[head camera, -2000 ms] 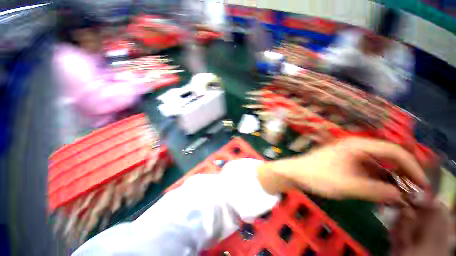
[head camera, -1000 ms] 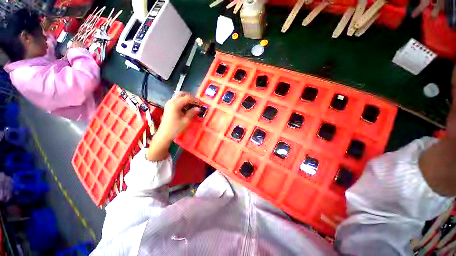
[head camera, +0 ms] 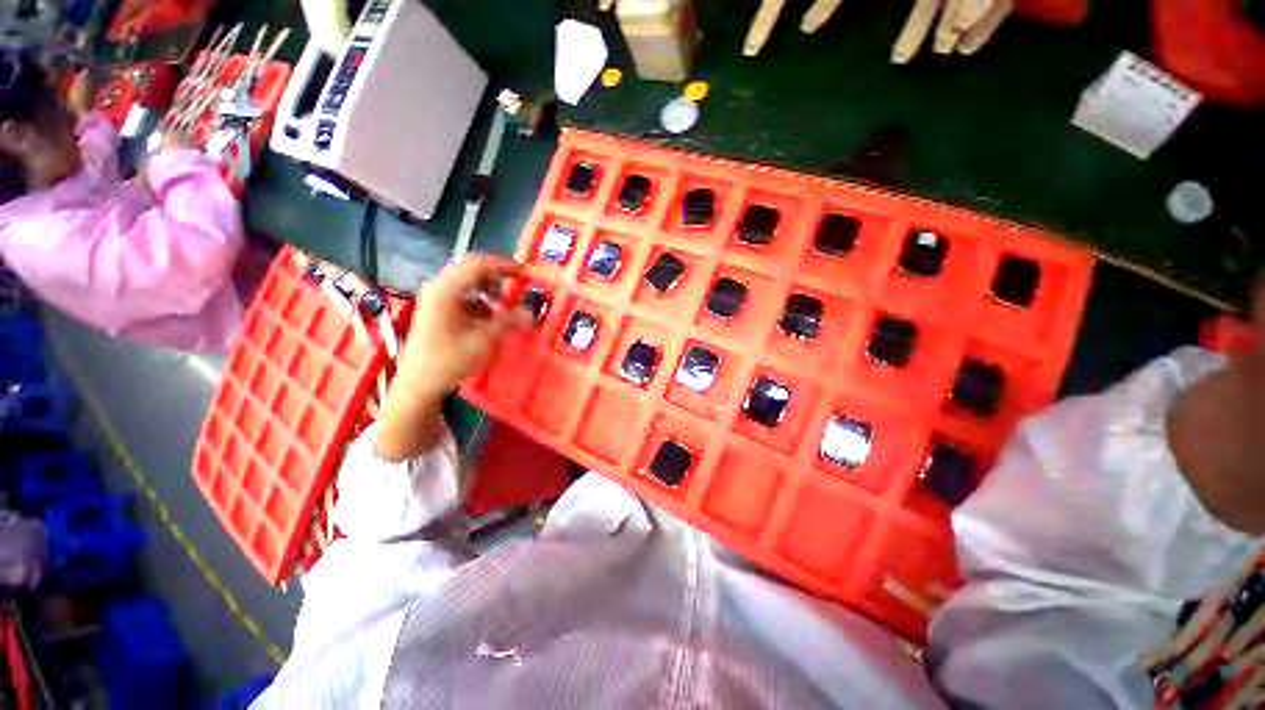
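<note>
A red compartment tray [head camera: 791, 506] lies in front of me, with black square watch cases [head camera: 723, 297] in most pockets; several pockets on the near side are empty. My left hand [head camera: 472, 326] is over the tray's left edge, fingers curled, fingertips close beside a case [head camera: 536, 304] in an end pocket. The fingers are blurred, and I cannot tell if they hold anything. At the right edge only my right sleeve and a dark, blurred wrist show; the hand itself is cut off by the picture's edge.
A white tape dispenser [head camera: 396, 111] stands behind my left hand. Empty red trays [head camera: 285, 416] are stacked at left. Beyond the tray are a small bottle [head camera: 658, 39], a white scrap [head camera: 579, 60], small discs and a printed card [head camera: 1138, 106]. A person in pink [head camera: 132, 236] sits left.
The view has shifted slightly. A pocket beside the left end pocket, empty one second ago, now holds a case. My left hand has drawn back slightly from the end pocket's case.
</note>
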